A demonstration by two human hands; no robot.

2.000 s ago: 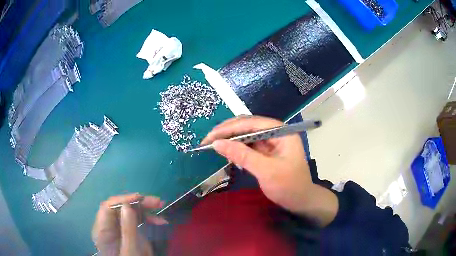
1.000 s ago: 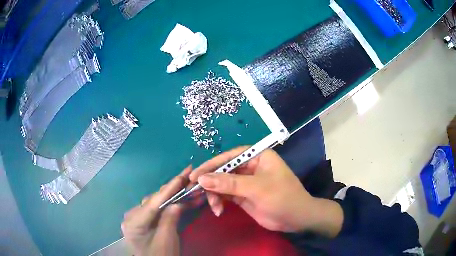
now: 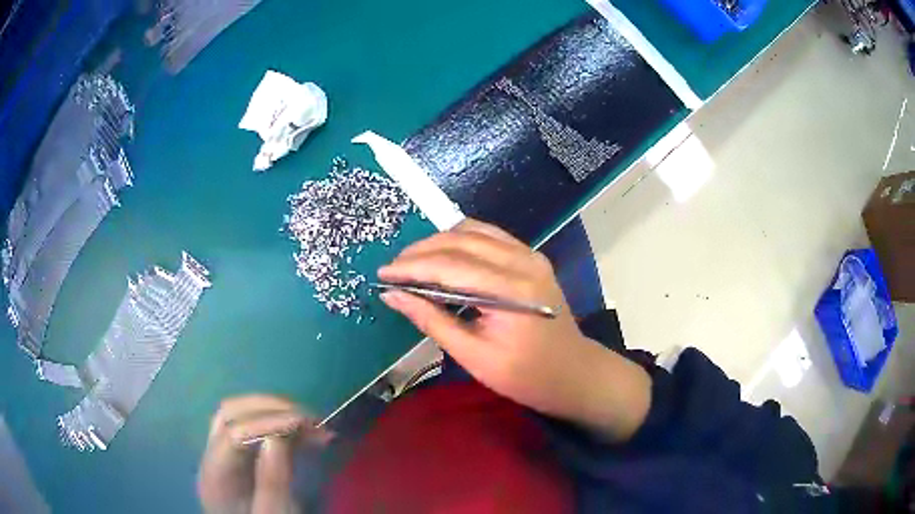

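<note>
My right hand (image 3: 502, 311) is bare and holds slim silver tweezers (image 3: 472, 298) like a pen, with the tips close to the lower right of a heap of loose small metal parts (image 3: 346, 216). My left hand (image 3: 256, 457) is bare, blurred and cut off by the bottom edge. Its fingers are closed on a thin bright strip edge (image 3: 269, 436), perhaps a strap end; the rest of it is hidden. Any part between the tweezer tips is too small to tell.
Grey mesh straps (image 3: 140, 331) lie fanned at left. White tissue (image 3: 286, 115) lies above the heap. A black sheet (image 3: 502, 151) with white tape (image 3: 411, 181) holds fine grains (image 3: 577, 151). A blue parts bin (image 3: 702, 15) is at top right. Another blue bin (image 3: 856, 321) is on the floor.
A second ago the tweezers reached to my left hand; now my right hand has moved back up beside the heap, and my hands are apart. The whole view has shifted.
</note>
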